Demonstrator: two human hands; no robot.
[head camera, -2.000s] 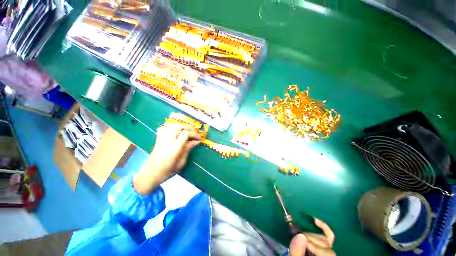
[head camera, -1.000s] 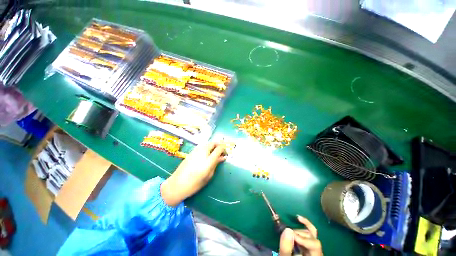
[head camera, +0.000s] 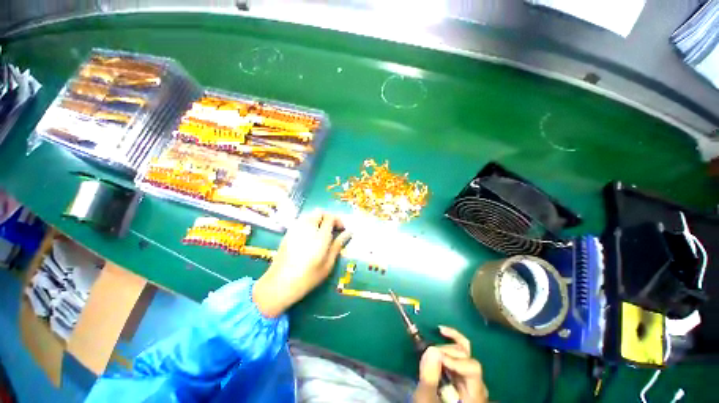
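My left hand (head camera: 303, 256) is over the mat right of a row of joined flex assemblies (head camera: 217, 234); its fingertips are pinched together, and whether they hold anything is unclear. My right hand (head camera: 453, 370) holds the soldering iron (head camera: 414, 330) with its tip at the long flex circuit (head camera: 378, 295); contact is unclear. This narrow orange strip lies on the mat with a bent end at its left. A few tiny dark-and-gold components (head camera: 377, 268) lie just above it. A short piece of solder wire (head camera: 331, 316) lies below my left hand.
A heap of small flex pieces (head camera: 386, 193) lies behind my hands. Filled blister trays (head camera: 236, 153) and a solder reel (head camera: 98, 206) are at left. A fume fan (head camera: 504, 220), tape roll (head camera: 520, 295), blue station (head camera: 585, 299) and yellow sponge (head camera: 640, 334) are at right.
My left hand has moved from the flex row to the mat's middle. A long flex circuit now lies by the iron tip. The view has shifted right.
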